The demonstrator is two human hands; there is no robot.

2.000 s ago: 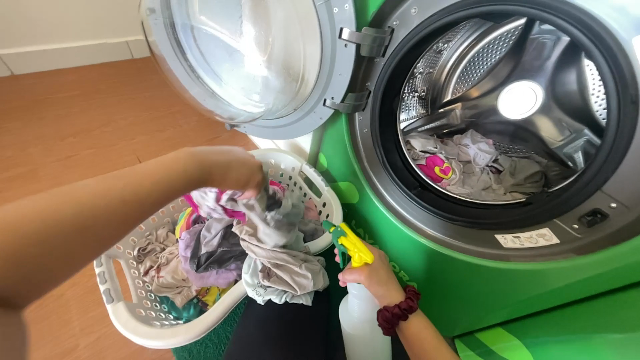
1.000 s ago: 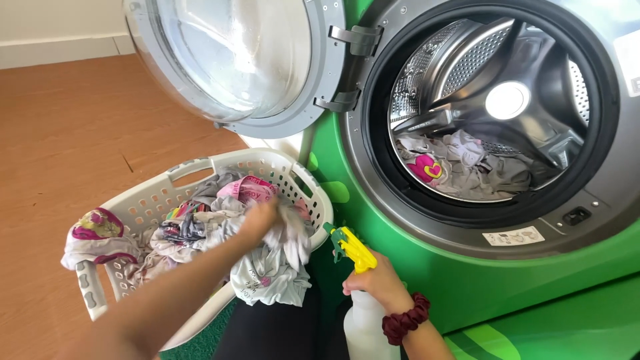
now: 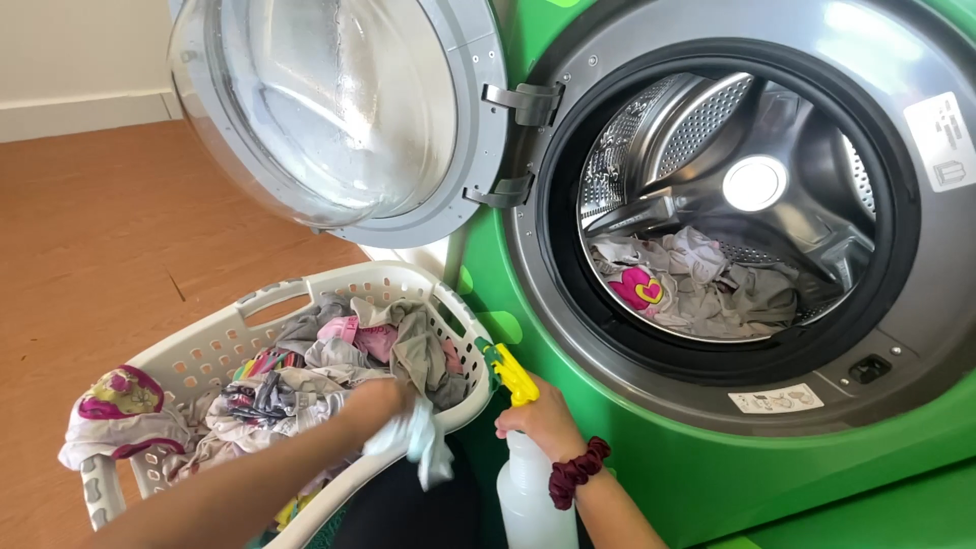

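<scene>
My left hand grips a pale blue cloth, blurred, over the near rim of a white plastic laundry basket. Beneath and behind it, mixed clothes fill the basket, and a white garment with magenta trim hangs on its left end. With my right hand I hold a white spray bottle by the neck; its yellow and green trigger head points left toward the basket. A maroon scrunchie is around that wrist. Grey and white clothes lie low in the washing machine's drum.
The round glass door of the green front-loading washing machine stands wide open on its left hinges, above the basket. Brown flooring and a pale skirting board lie to the left. My dark-clothed leg is beside the basket.
The bunched clothes my left hand held over the basket are no longer in it; it now holds a pale blue cloth nearer the basket's front rim. My right hand keeps the spray bottle.
</scene>
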